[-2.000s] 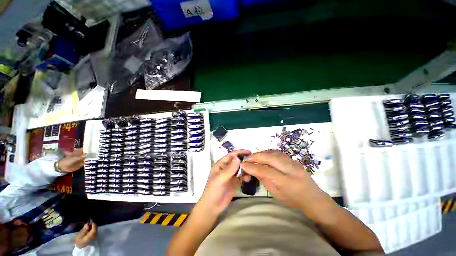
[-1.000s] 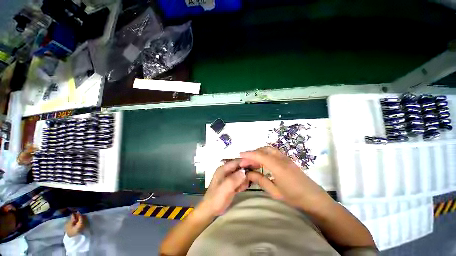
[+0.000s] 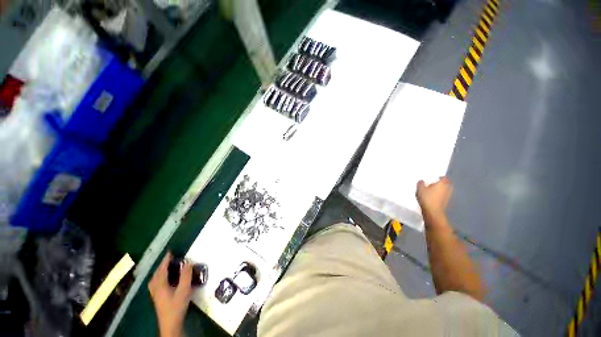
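Observation:
My left hand (image 3: 171,293) is at the mat's lower left corner, its fingers around a black housing (image 3: 176,271); another housing (image 3: 200,274) lies against the fingers. Two more glossy housings, one (image 3: 225,290) beside the other (image 3: 246,278), lie on the cream-white mat (image 3: 221,312). A loose heap of small metal pieces (image 3: 252,209) lies further up the mat. My right hand (image 3: 435,196) grips the near edge of a white tray (image 3: 408,145) beside the bench, over the floor. Its fingertips are partly hidden by the tray.
The right blister tray (image 3: 359,59) holds short rows of housings (image 3: 300,82) and a loose one. A pale strip (image 3: 107,288), clear bags (image 3: 62,257) and blue bins (image 3: 102,99) are at left. A pale rail (image 3: 198,178) crosses the green bench. Yellow-black tape (image 3: 471,56) marks the grey floor.
The view has turned right. My hands have parted: the left is at the mat's corner with a housing, the right has taken hold of the lower white tray. The housing-filled left tray is out of view.

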